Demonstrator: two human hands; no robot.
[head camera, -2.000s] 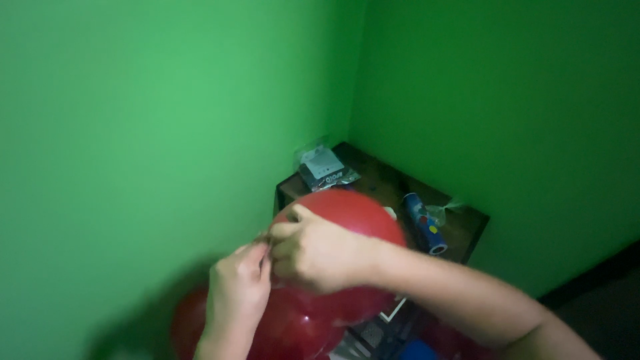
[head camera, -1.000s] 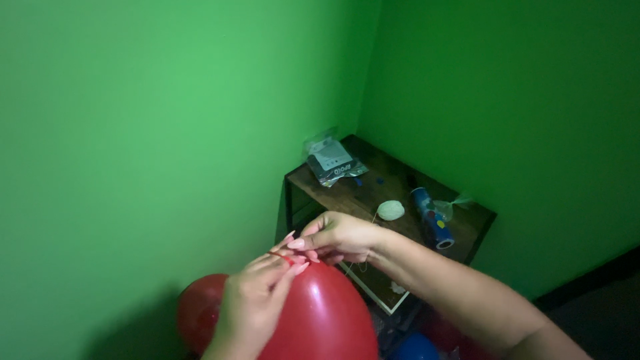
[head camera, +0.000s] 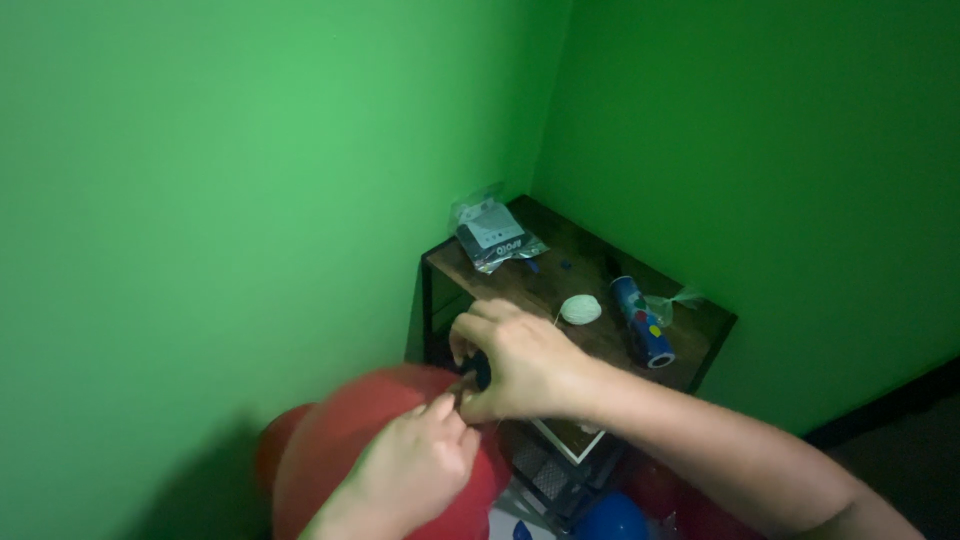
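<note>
A large red balloon (head camera: 337, 450) lies beneath my hands at the lower middle. The fingertips of my left hand (head camera: 420, 457) pinch at its top, where the neck seems to be, though the fingers hide it. My right hand (head camera: 517, 360) is curled beside and above the left, its thumb by the left fingertips and its index finger arched; whether it grips anything is hidden. Beyond the right hand, a ball of white string (head camera: 581, 309) rests on the dark wooden table (head camera: 555, 281), with a thin strand trailing toward that hand.
On the table are a plastic package (head camera: 491, 229) bearing writing and a blue printed tube (head camera: 643, 322) beside a clear plastic bag (head camera: 671, 304). Another red balloon (head camera: 276, 446) is at the left, a blue balloon (head camera: 613, 517) below. Green walls meet behind the table.
The right hand's fingers, close against the left hand's a second ago, are now raised and arched. The large red balloon has shifted left, and the string ball is uncovered compared with two seconds ago.
</note>
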